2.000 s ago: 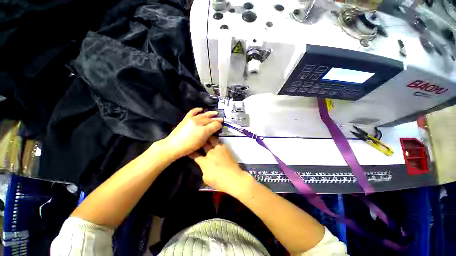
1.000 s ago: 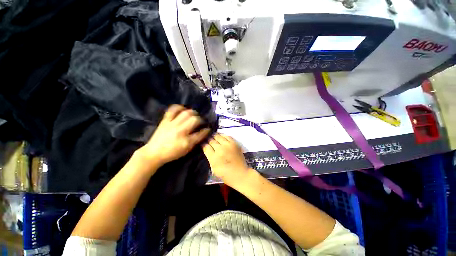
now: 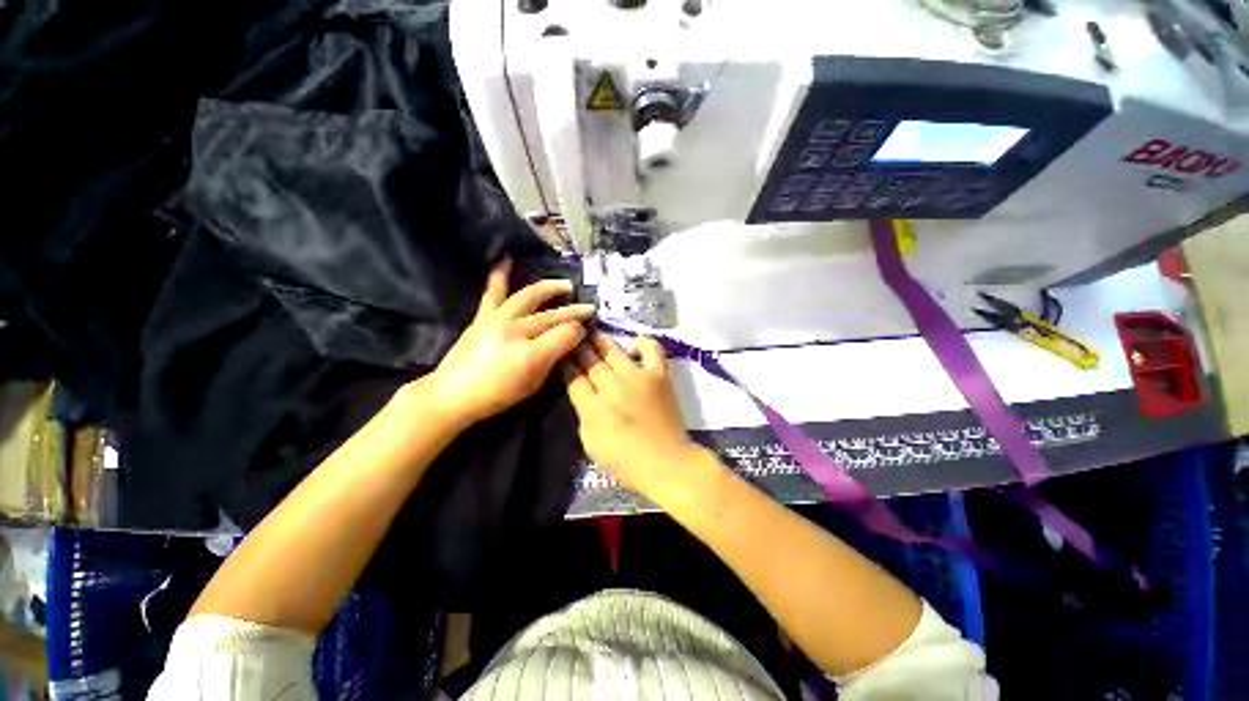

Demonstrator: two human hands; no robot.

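Observation:
The large black garment (image 3: 322, 233) is heaped left of the white sewing machine head (image 3: 740, 151), with its edge at the presser foot (image 3: 592, 274). My left hand (image 3: 510, 342) presses and holds the black cloth beside the foot, fingers spread. My right hand (image 3: 625, 411) holds the garment edge just below the foot, its fingertips close to my left fingers. A purple tape (image 3: 808, 459) runs from the foot area rightward over the table edge. My fingers hide the held edge.
A dark control panel (image 3: 931, 144) with a lit screen is on the machine. A second purple tape stretch (image 3: 959, 363) hangs beneath it. Yellow-handled snips (image 3: 1041, 332) and a red tray (image 3: 1159, 363) lie at right. Blue crates (image 3: 1164, 548) stand below the table.
Since one second ago, my left hand has moved up and right, closer to the foot, and its fingers have opened out over flatter cloth. My right hand has moved slightly right, still at the edge.

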